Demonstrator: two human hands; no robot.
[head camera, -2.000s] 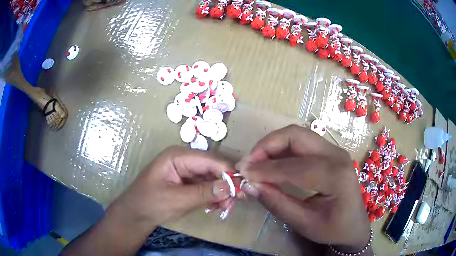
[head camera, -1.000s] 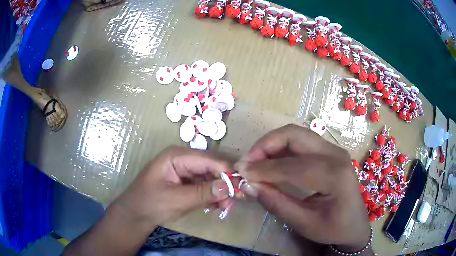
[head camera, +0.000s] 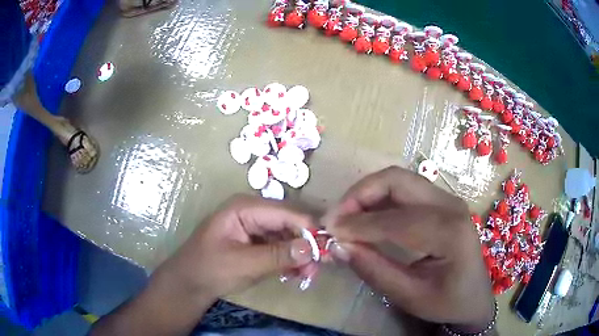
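Note:
My left hand (head camera: 246, 252) holds a white disc (head camera: 311, 245) upright between thumb and fingers, with thin red-and-white trim hanging below it. My right hand (head camera: 407, 239) pinches the red part (head camera: 323, 241) at the disc's right side, fingertips close to my left ones. The fingers hide much of the piece. A loose pile of white discs with red spots (head camera: 276, 134) lies beyond my left hand. A heap of red ball pieces (head camera: 509, 236) lies right of my right hand. A single spotted disc (head camera: 428, 170) lies by a thin stick beyond my right hand.
Rows of finished ornaments (head camera: 381, 43) line the far edge, with a short row (head camera: 484, 143) nearer. A black phone (head camera: 544, 264), small white case (head camera: 563, 282) and translucent container (head camera: 579, 182) are at right. A blue crate (head camera: 39, 197) and a sandalled foot (head camera: 82, 149) are at left.
The whole view has shifted slightly, so the table's things appear a little further right. Both hands keep nearly the same grip on the piece.

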